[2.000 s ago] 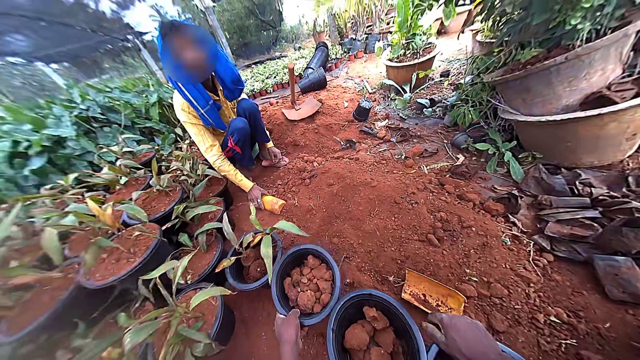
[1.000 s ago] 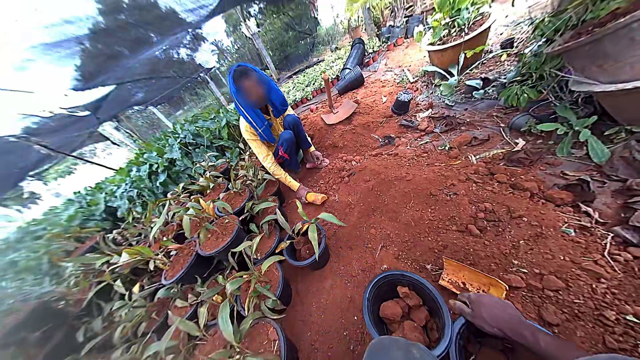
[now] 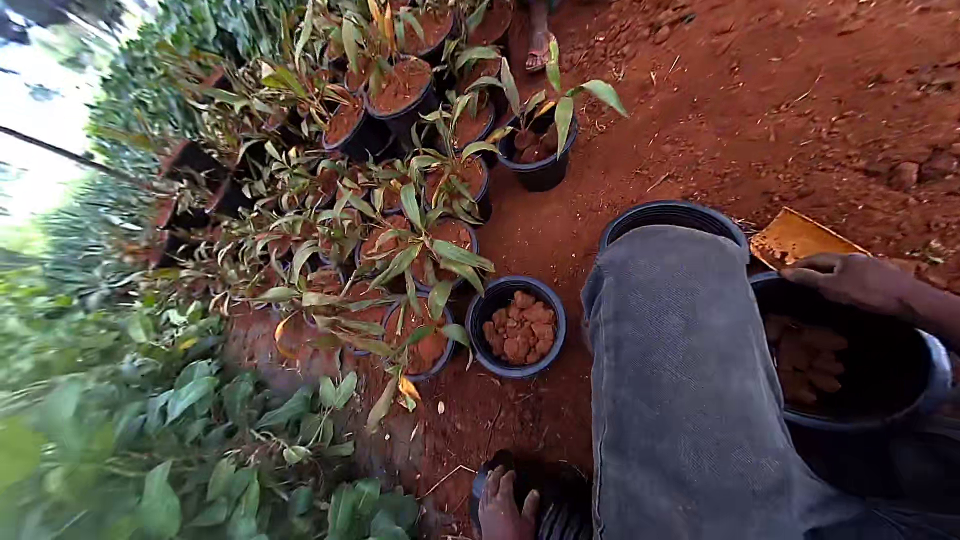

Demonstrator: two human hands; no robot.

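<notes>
My left hand (image 3: 506,504), at the bottom, has its fingers bent at a dark plastic pot (image 3: 559,514); its grip is unclear. Over the near rim of a large black pot (image 3: 934,367) holding soil clods (image 3: 806,360) lies my right hand (image 3: 844,279), beside a curved orange-yellow scoop-like piece (image 3: 802,236). Whether its fingers grip the rim is not clear. Left of my knee is a smaller black pot (image 3: 559,326) with reddish clods (image 3: 520,330). My knee, in grey trousers (image 3: 682,360), partly hides another black pot (image 3: 652,214).
Many potted plants (image 3: 427,255) in black pots stand at the left and upper middle. One potted plant (image 3: 540,172) stands apart near another person's sandalled foot (image 3: 538,52). Leafy plants (image 3: 195,420) fill the lower left. Red soil (image 3: 712,112) with clods lies beyond.
The view has turned strongly down and left. My left hand, at a pot's rim two seconds ago, is now at the dark pot at the bottom. My right hand remains beside the orange-yellow piece.
</notes>
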